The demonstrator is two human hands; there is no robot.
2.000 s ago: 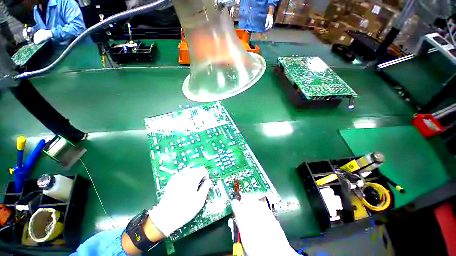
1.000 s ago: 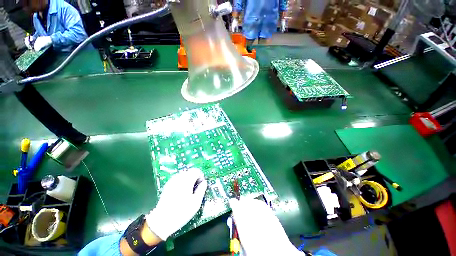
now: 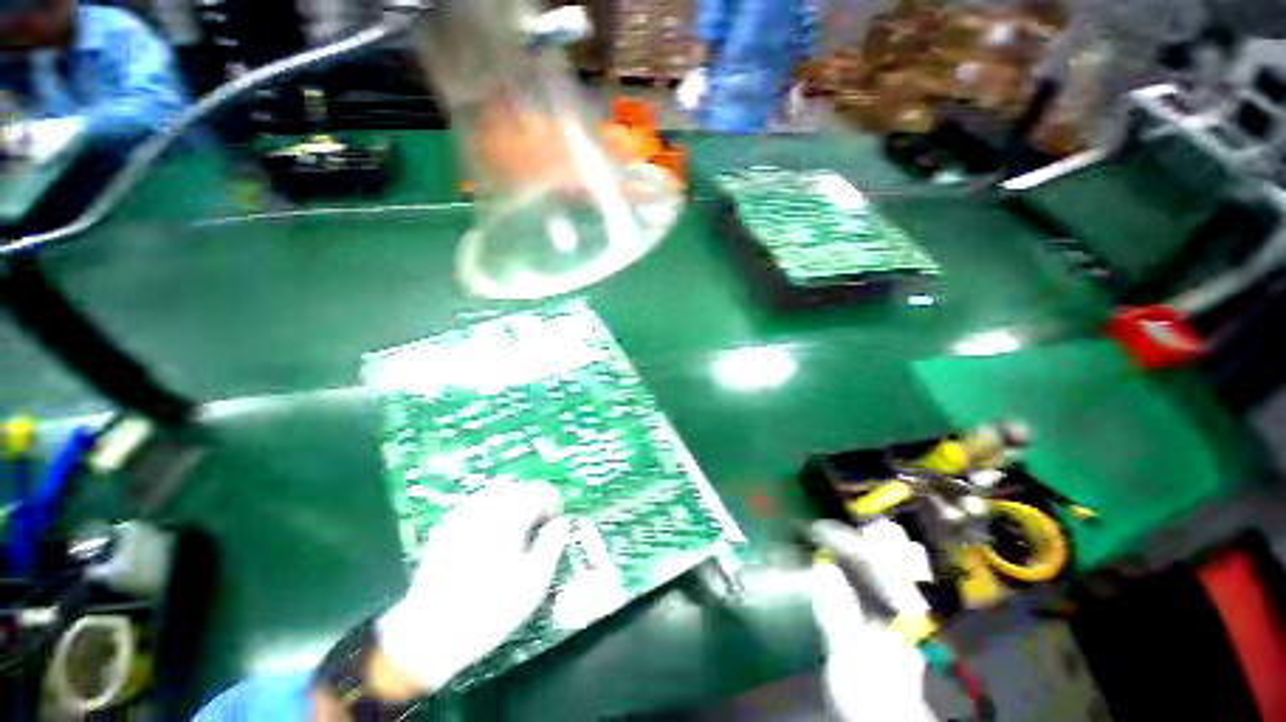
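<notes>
The large green circuit board [image 3: 543, 451] lies on the green bench in front of me. My left hand [image 3: 473, 585], in a white glove, rests on the board's lower left part; the glove hides whether anything is in it. My right hand [image 3: 867, 607], also gloved, is off the board at the left front edge of the black right-hand tray [image 3: 832, 487]. It is shut on the soldering iron [image 3: 914, 621], whose yellow and green bands show blurred beside the glove. The iron's tip cannot be made out.
A clear fume hood [image 3: 571, 240] hangs behind the board. A second board [image 3: 818, 223] sits further back. A yellow coil [image 3: 1027, 542] lies in the right tray. A left tray [image 3: 191, 607] holds a cream ring [image 3: 92, 660]. A red box [image 3: 1156, 339] and two people are further off.
My right hand has left the board with the iron and moved right to the tray. My left hand stays on the board. The view has shifted and blurred.
</notes>
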